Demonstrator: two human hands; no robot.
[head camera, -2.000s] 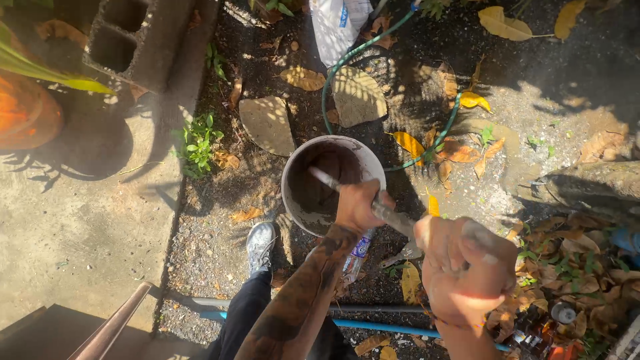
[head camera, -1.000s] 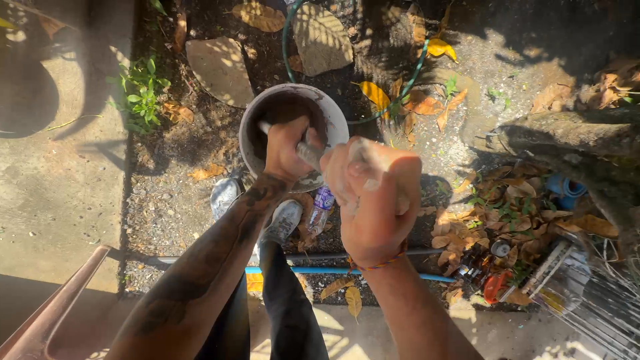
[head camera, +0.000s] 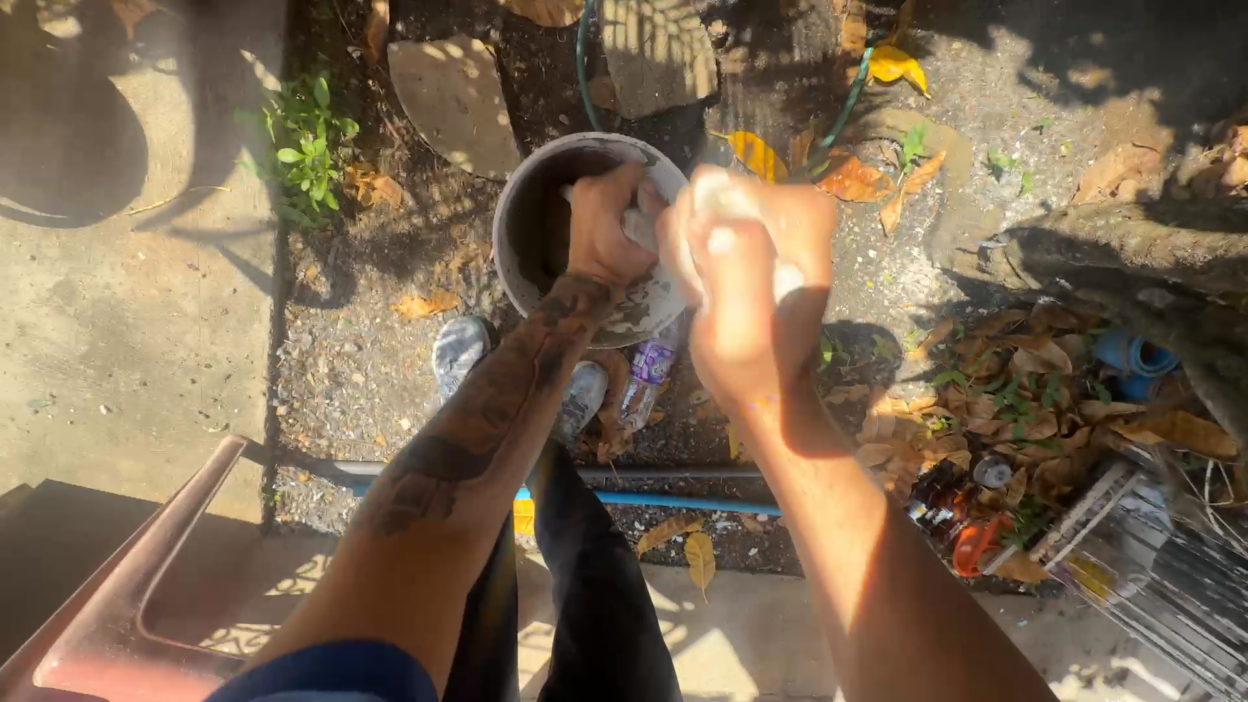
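A round pale bucket (head camera: 504, 255) with grey residue on its wall stands on the gravel before my feet. My left hand (head camera: 609, 226), at the end of a tattooed forearm, is over the bucket's mouth and closed around a pale stick-like handle (head camera: 641, 226). To its right, beyond the rim, my right hand (head camera: 756, 263) is clenched on the upper end of the same handle, blurred by motion. The handle's lower end goes down into the bucket, mostly hidden by my left hand. What lies at the bottom is in shadow.
A plastic bottle (head camera: 647, 375) lies between the bucket and my shoes (head camera: 582, 395). Blue pipe (head camera: 682, 502) and dark pipe cross behind them. Flat stones (head camera: 456, 105) and a green hose (head camera: 850, 102) lie beyond. A pink plastic chair (head camera: 146, 624) is lower left, a metal rack (head camera: 1150, 565) lower right.
The handle, slanted low to the right two seconds ago, now stands steeper, with my right hand closer to my left. Both hands keep hold of it. The view has shifted.
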